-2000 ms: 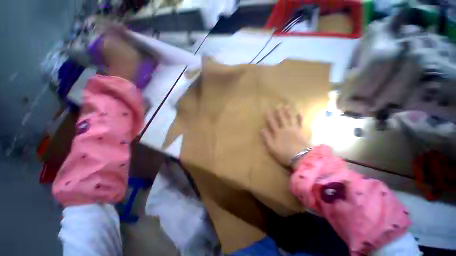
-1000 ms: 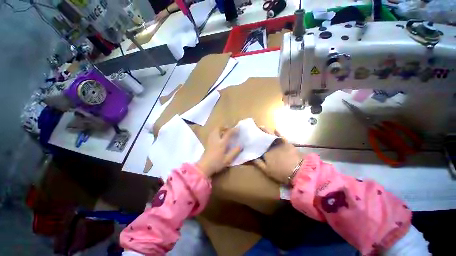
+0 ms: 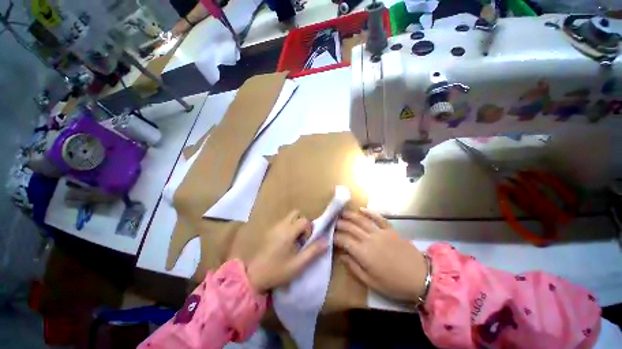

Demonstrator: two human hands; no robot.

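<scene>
A large tan garment panel (image 3: pixel 300 163) lies on the white table in front of the needle area, face up. A white-backed piece (image 3: pixel 305 300) lies over it, its upper part folded to a narrow strip between my hands. My left hand (image 3: pixel 283 251) pinches its left side with thumb and fingers. My right hand (image 3: pixel 378 253) lies on its right edge, fingertips at the fold. The sewing machine (image 3: pixel 395 102) stands behind, its lamp glaring over the presser foot, so contact there cannot be told. A long narrow tan panel (image 3: pixel 228 143) lies at the left.
Orange-handled scissors (image 3: pixel 535 204) lie open-bladed or closed, unclear, right of the needle. A purple machine (image 3: pixel 99 155) stands at left. A red basket (image 3: pixel 290 54) is behind the table, a green basket (image 3: pixel 406 20) beyond the machine. A person's arm (image 3: pixel 194 17) shows at the far table.
The white-backed piece has turned from lying broad between my hands to a folded strip running toward me. My right hand is flatter beside it. The view has shifted, and the machine appears further left.
</scene>
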